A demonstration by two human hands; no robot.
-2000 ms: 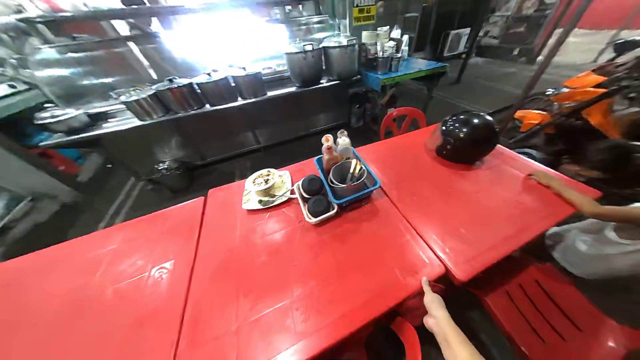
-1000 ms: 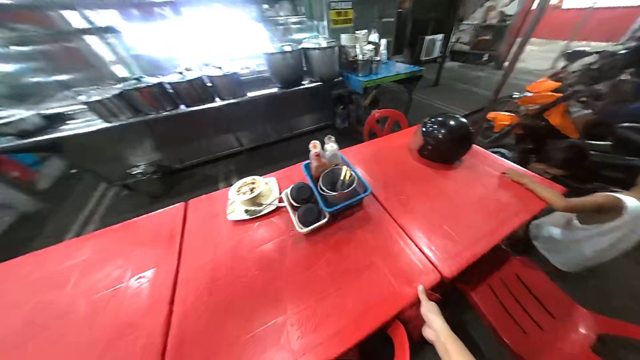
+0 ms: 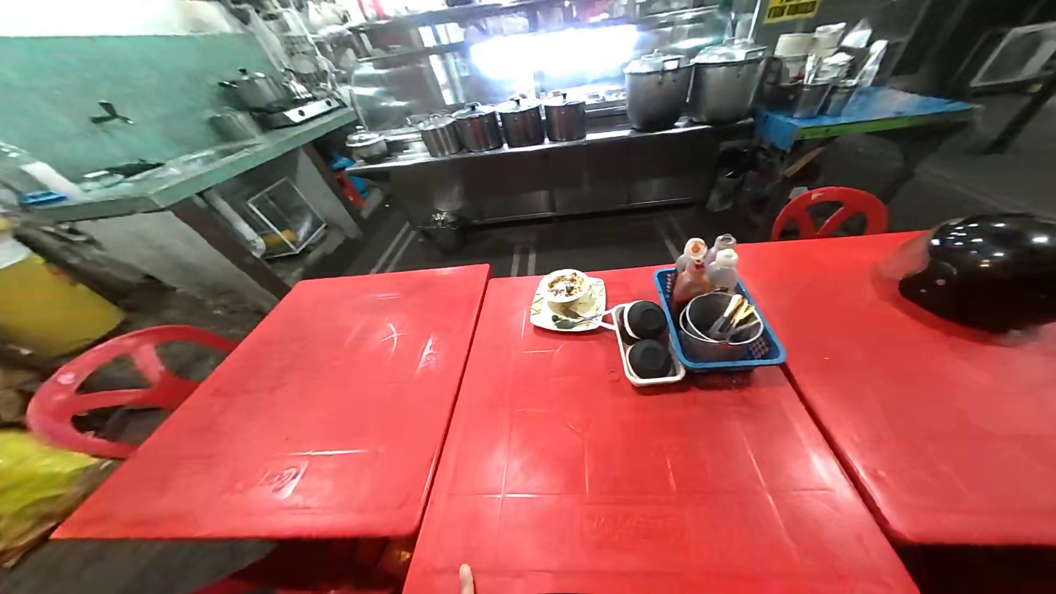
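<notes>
At the bottom edge, a single fingertip, seemingly of my left hand (image 3: 466,579), rests at or just over the near part of the middle red table (image 3: 577,462); the rest of that hand is cut off. My right hand is out of view. Toward the table's far side, a patterned saucer (image 3: 540,312) carries a white cup (image 3: 568,299) with speckled contents and a spoon. Beside it, a small white tray (image 3: 656,380) holds black-topped containers. A blue plastic basket (image 3: 771,353) holds several squeeze bottles (image 3: 691,282) and a metal pot (image 3: 711,347) with utensils.
A black helmet (image 3: 982,268) sits on the right red table (image 3: 924,421). Another red table (image 3: 330,396) adjoins on the left. Red plastic chairs stand at the left (image 3: 148,367) and far right (image 3: 833,206). Beyond are a metal counter (image 3: 561,177) with pots and a green sink counter (image 3: 198,169).
The view has swung left, showing the left table's end and the green counter. The hand seen near the table corner and the other person's arm at the right are out of view.
</notes>
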